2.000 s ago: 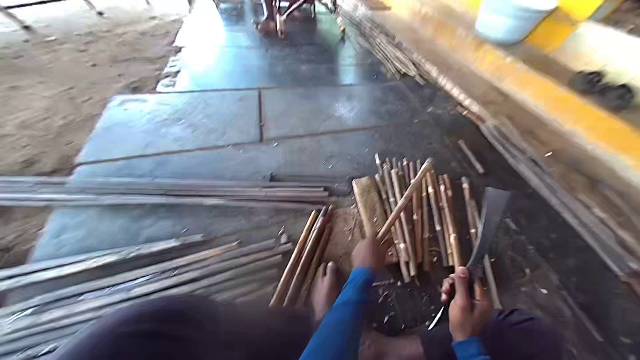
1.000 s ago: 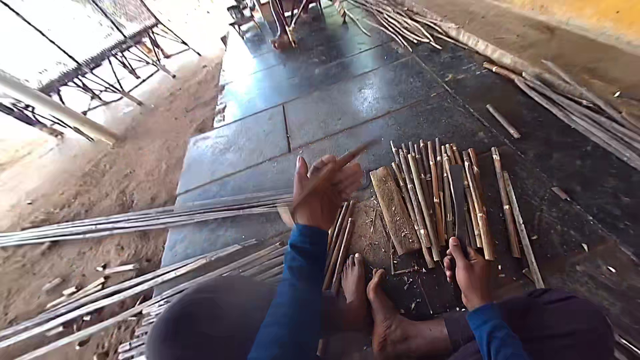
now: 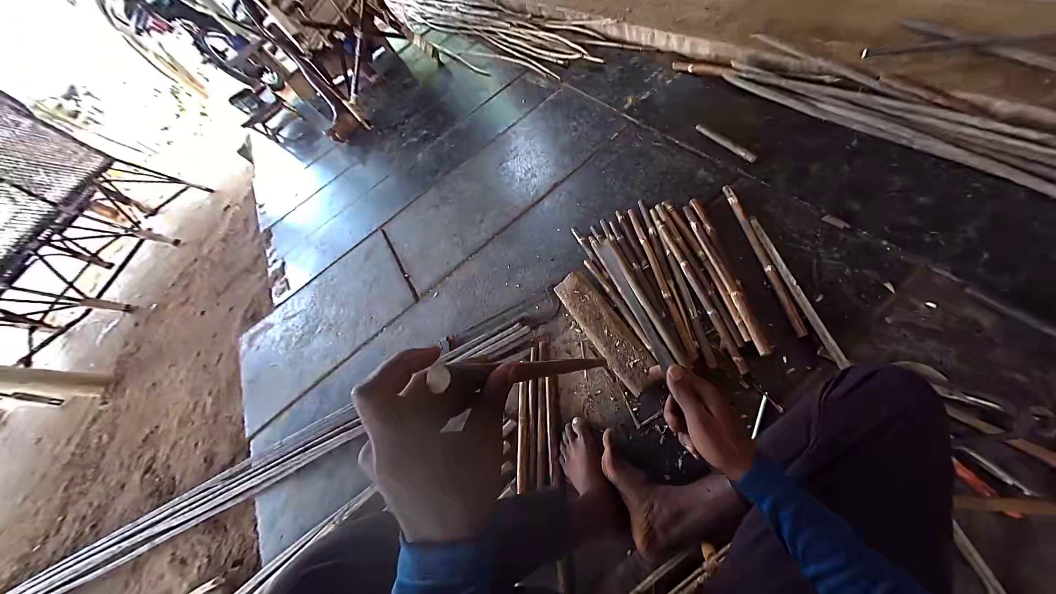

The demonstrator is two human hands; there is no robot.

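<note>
My left hand, raised at the lower middle, is closed round a short cane stick that points right; its pale cut end faces up by my fingers. My right hand grips the handle of a long-bladed knife, whose flat blade lies over a row of cut cane pieces. Left of the blade rests a worn wooden block dusted with shavings. Behind my left hand, several more cut canes lie beside my bare feet.
Long thin sticks run in from the lower left. Bundles of long poles lie along the wall at the upper right. A woven cot stands on the earth at left. Loose tools and scraps are beyond my right knee.
My left hand, fingers spread one second ago, is now curled round the cane stick. Two seconds ago it held a stick over the wooden block. The view has shifted and turned.
</note>
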